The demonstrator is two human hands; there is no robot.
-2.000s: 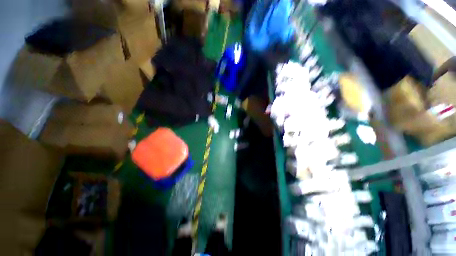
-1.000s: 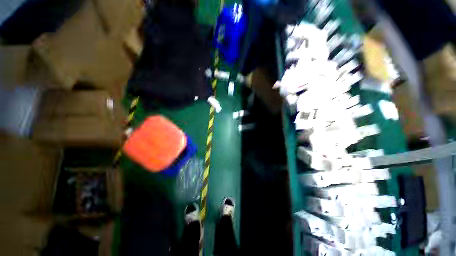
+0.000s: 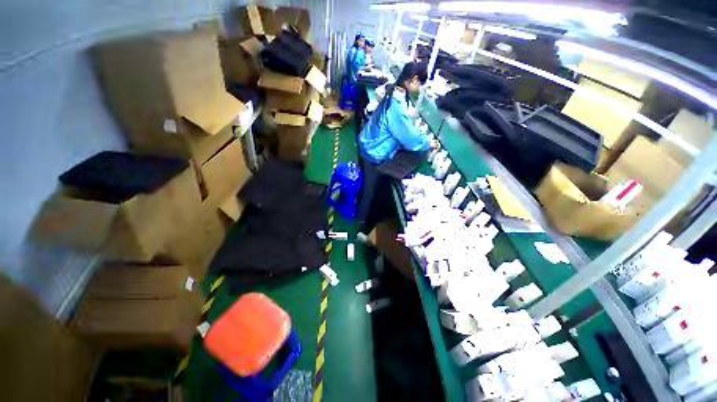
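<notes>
Neither of my hands is in the picture. Many white retail boxes point(image 3: 464, 259) lie heaped along the green-topped bench point(image 3: 428, 314) on the right, some with small red or dark marks. An orange-topped stool point(image 3: 248, 333) with blue legs stands on the floor at the lower left of the aisle. A crumpled clear plastic bag point(image 3: 294, 386) lies beside its legs. Several small white boxes point(image 3: 329, 274) lie scattered on the green floor.
Brown cartons point(image 3: 141, 298) and stacked black trays point(image 3: 271, 224) line the left side. A person in a blue jacket point(image 3: 391, 126) sits at the bench near a blue stool point(image 3: 345, 188); more people are farther back. An open carton point(image 3: 578, 200) stands at right.
The view has tilted up from the floor and my feet. The seated person, people farther back and ceiling lights now show; my feet have left the picture.
</notes>
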